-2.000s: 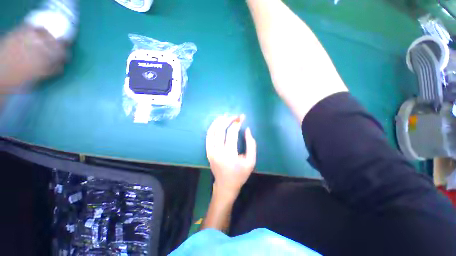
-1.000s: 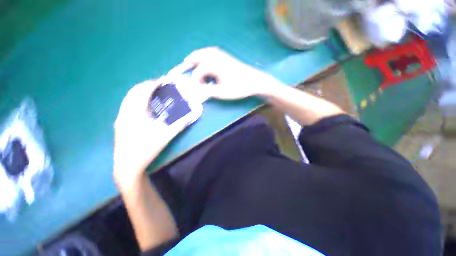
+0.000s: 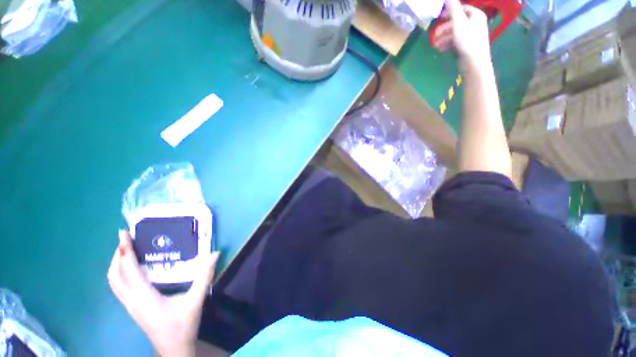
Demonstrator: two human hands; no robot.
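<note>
My left hand [image 3: 162,307] grips the lower edge of a white card reader [image 3: 204,226] with a black MAGTEK front panel [image 3: 167,240], on the green bench. A clear plastic bag [image 3: 164,187] lies at the reader's far edge. A white strip [image 3: 192,120] lies apart on the bench. My right hand [image 3: 466,29] is stretched out at the top right, past the bench edge, near a clear bag and a red stool; whether it holds anything is unclear.
A grey tape dispenser [image 3: 303,35] stands at the bench's far right with a black cord. An open carton with clear bags [image 3: 390,157] is below the edge. Another bagged reader [image 3: 24,335] is at lower left. Brown cartons [image 3: 593,104] are stacked at right.
My right hand has left the reader and moved far right, beyond the bench edge. My left hand still holds the reader, now with a clear bag beside it. The view has shifted right.
</note>
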